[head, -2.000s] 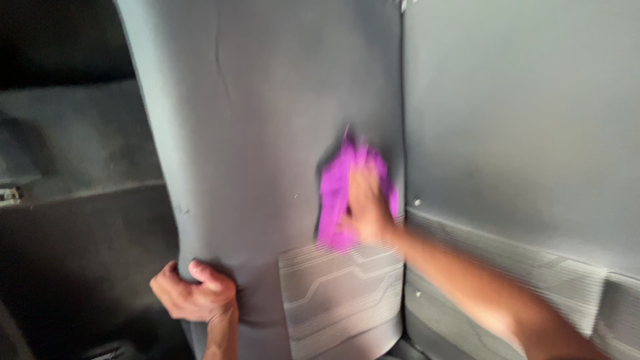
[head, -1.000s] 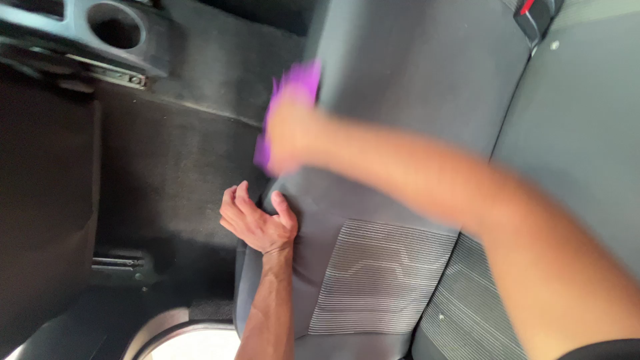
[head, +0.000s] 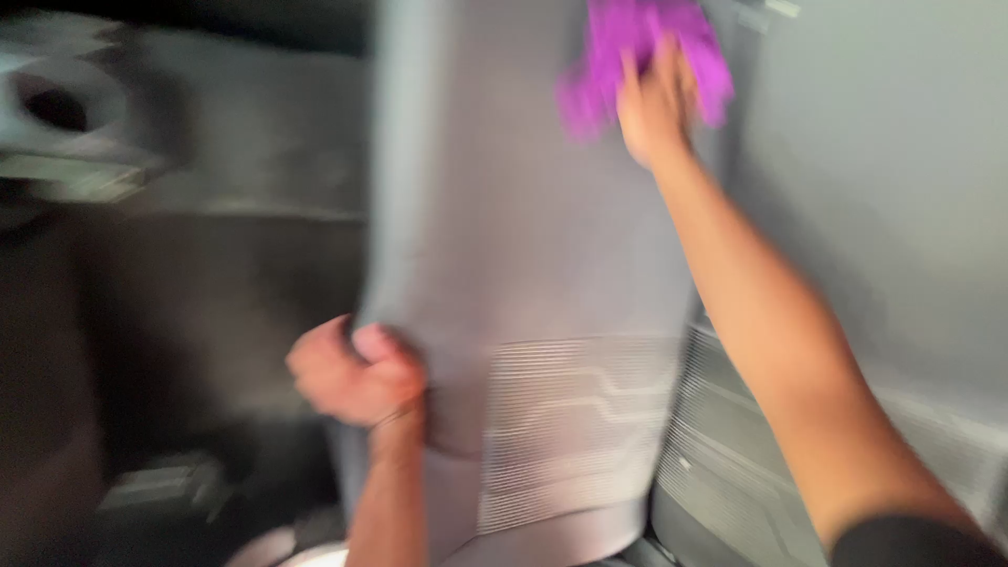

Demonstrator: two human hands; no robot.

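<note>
My right hand [head: 657, 102] presses a purple cloth [head: 709, 59] onto the far part of a grey car seat cushion [head: 551, 252], close to where it meets the backrest [head: 882, 197]. Blur hides the exact grip of the fingers. At the cushion's front edge rests my left hand [head: 358, 374], with no object seen in it, its thumb on the edge and its fingers bent over the side. A striped fabric panel [head: 579, 425] is set into the near part of the cushion.
To the left lies the dark car floor [head: 236, 299]. A console with a round cup holder [head: 55, 106] stands at the upper left, with a metal seat rail [head: 71, 177] beneath it. Another metal rail piece [head: 150, 484] is low on the left.
My right hand has moved with the purple cloth from the cushion's front edge to its far part near the backrest. My left hand stays at the front edge.
</note>
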